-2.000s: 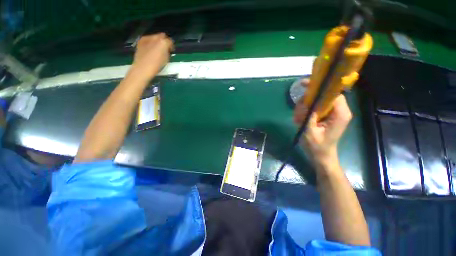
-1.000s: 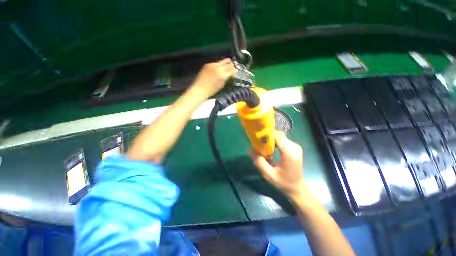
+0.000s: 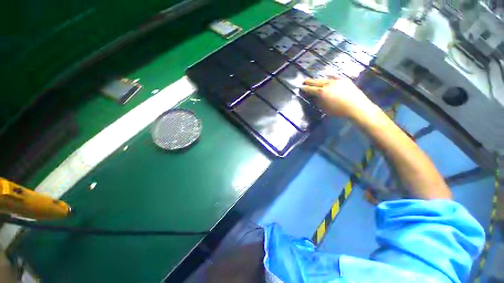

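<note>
My right hand (image 3: 334, 95) reaches over the glossy black parts tray (image 3: 260, 113), fingertips at its pockets near the edge closest to me. I cannot tell whether the fingers hold a small part. The orange-yellow electric screwdriver (image 3: 36, 203) is cut off by the left edge, its narrow end pointing right, with no hand visible on it. A round speckled screw dish (image 3: 177, 129) lies on the green mat left of the tray. My left hand is not recognisable; only a blurred brownish patch shows at the lower left corner.
A thin black cable (image 3: 127, 231) crosses the lower left. Beyond the whitish rail (image 3: 119, 135), phones (image 3: 121, 90) lie on the green surface, another phone (image 3: 225, 28) farther along. A grey machine or fixture (image 3: 436, 83) stands at right. Yellow-black tape (image 3: 335, 207) marks the blue floor.
The view has swung right. My right hand has let go of the screwdriver and moved to the tray. The screwdriver now shows at the left edge, and my left hand has left the clear view.
</note>
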